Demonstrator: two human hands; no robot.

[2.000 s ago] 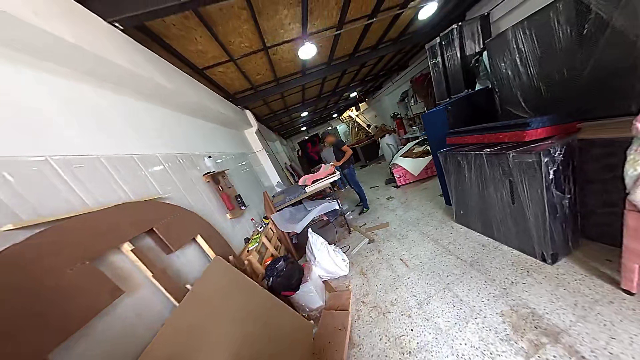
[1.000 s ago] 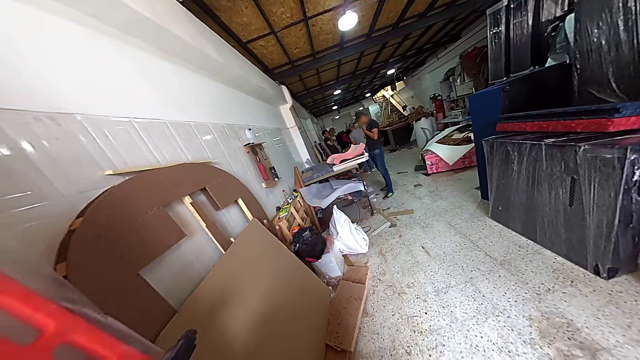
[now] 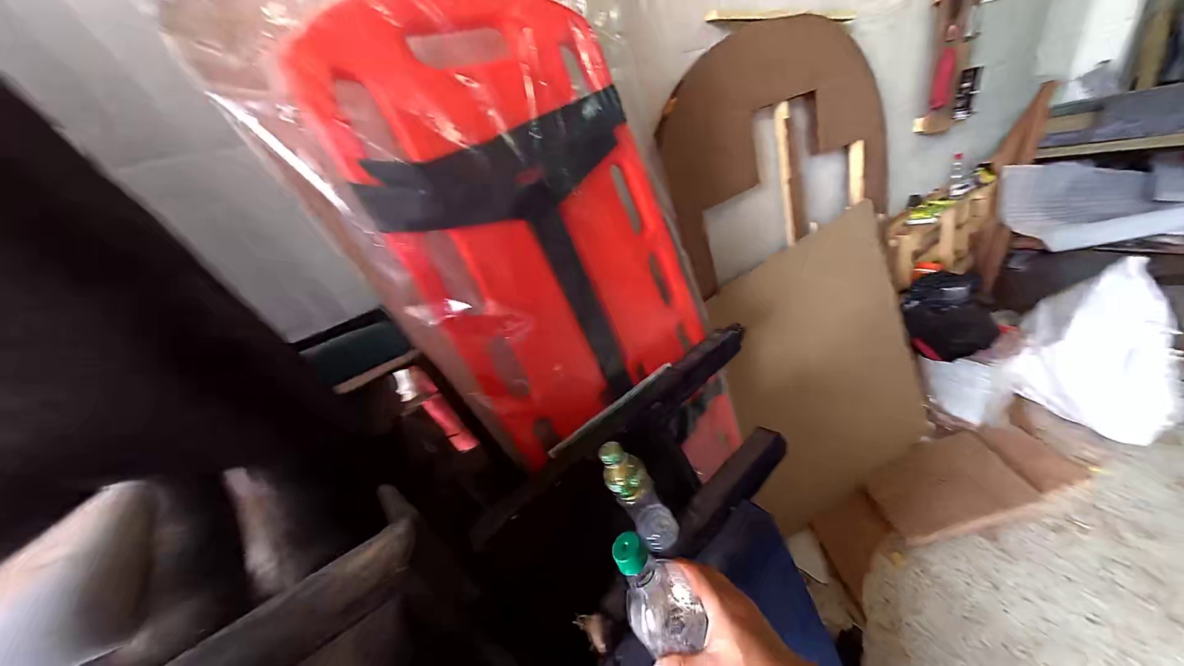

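Observation:
My right hand [image 3: 740, 615] is at the bottom centre, closed around a clear plastic bottle with a green cap [image 3: 668, 606]. Just above it, a second clear bottle with a yellowish-green top [image 3: 640, 495] stands or leans on a dark seat or surface between two dark armrests. What holds this second bottle up cannot be told. Behind them a red plastic spine board [image 3: 499, 277] with black straps leans on the wall, wrapped in clear film. My left hand is not in view.
A brown board [image 3: 823, 370] and a curved panel with cut-outs [image 3: 721, 139] lean right of the spine board. Flattened cardboard [image 3: 953, 486] lies on the speckled floor beside a white sack [image 3: 1101, 351]. Dark furniture with a worn wooden edge [image 3: 305, 592] fills the lower left.
The view has swung left and down from the long workshop. My right hand with the green-capped bottle and the second bottle now show; neither was in the earlier frames.

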